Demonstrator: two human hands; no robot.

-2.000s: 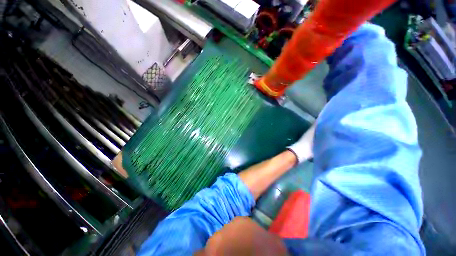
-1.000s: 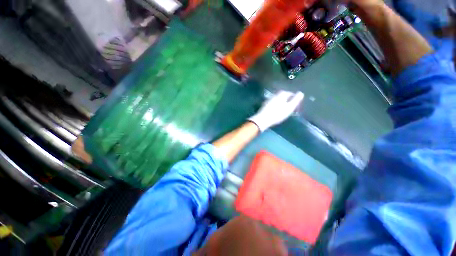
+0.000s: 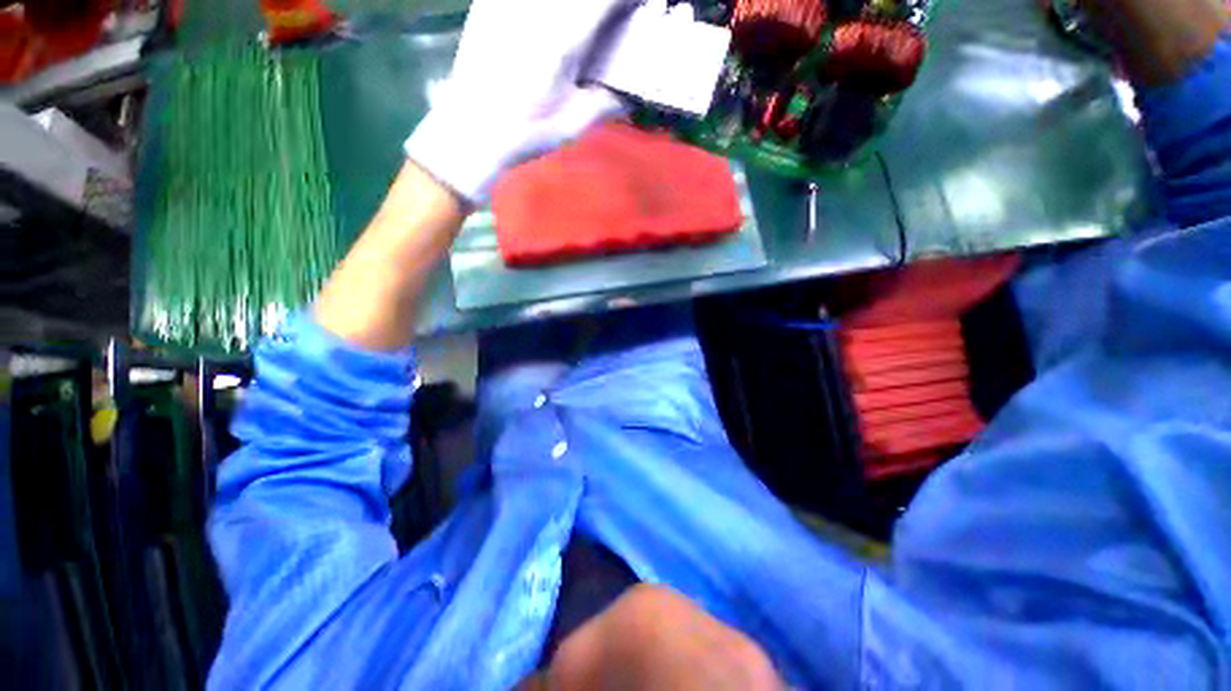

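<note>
My left hand [image 3: 527,101], in a white glove, is closed on the left end of a green circuit board [image 3: 797,155] at the top of the view. The board has a white-silver block [image 3: 668,57] and dark red coils [image 3: 875,54]; the top edge cuts it off. Just below, a red pad [image 3: 614,196] lies on a pale grey-green base plate [image 3: 608,281]. Whether the board touches the pad is unclear. Only my right wrist and sleeve show at the top right; the hand is past the edge.
Green strands [image 3: 240,189] lie on the green mat [image 3: 1026,149] at the left. A thin silver piece [image 3: 811,212] and a thin black cable [image 3: 896,209] are right of the pad. A black bin [image 3: 776,392] with red pads [image 3: 911,392] stands below the bench edge.
The view has turned and moved. My left hand was empty over the mat and now holds the board, which is near the red pad. The orange-red tube has left the centre.
</note>
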